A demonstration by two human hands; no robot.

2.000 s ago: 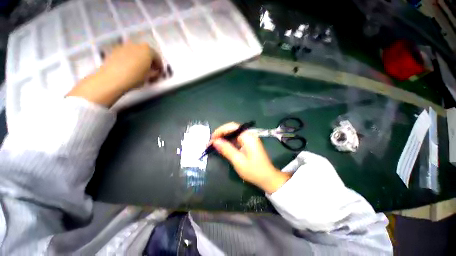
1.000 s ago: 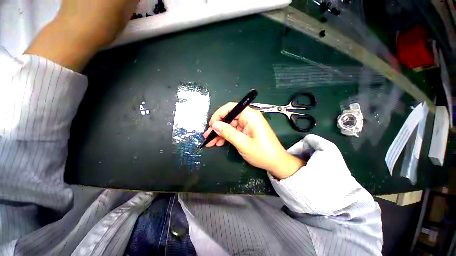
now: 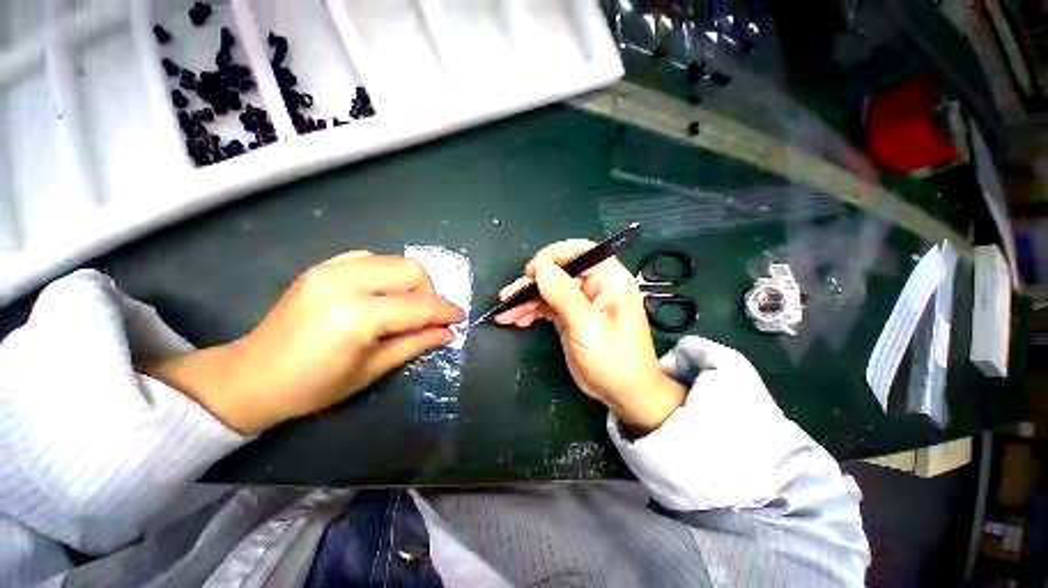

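My right hand (image 3: 592,327) holds the black tweezers (image 3: 563,270) like a pen, fine tip pointing down and left. My left hand (image 3: 351,327) is over the shiny clear strip (image 3: 442,276) on the dark green mat, thumb and fingertips pinched together. The tweezer tip is at or very near the left fingertips; whether they touch is unclear. What the left fingers pinch is too small or hidden to tell. Small black components (image 3: 224,98) lie piled in two cells of the white compartment tray (image 3: 506,57) at the upper left.
Black-handled scissors (image 3: 670,293) lie just behind my right hand, blades hidden. Right of them are a clear tape roll (image 3: 773,301) and white strips (image 3: 908,327). A pale bar (image 3: 736,144) runs diagonally behind, near clear plastic sheets and a red object (image 3: 910,126).
My left hand has come from the tray down to the shiny strip, beside the tweezer tip. The tray's black components are now uncovered. My right hand still holds the tweezers, slightly farther right.
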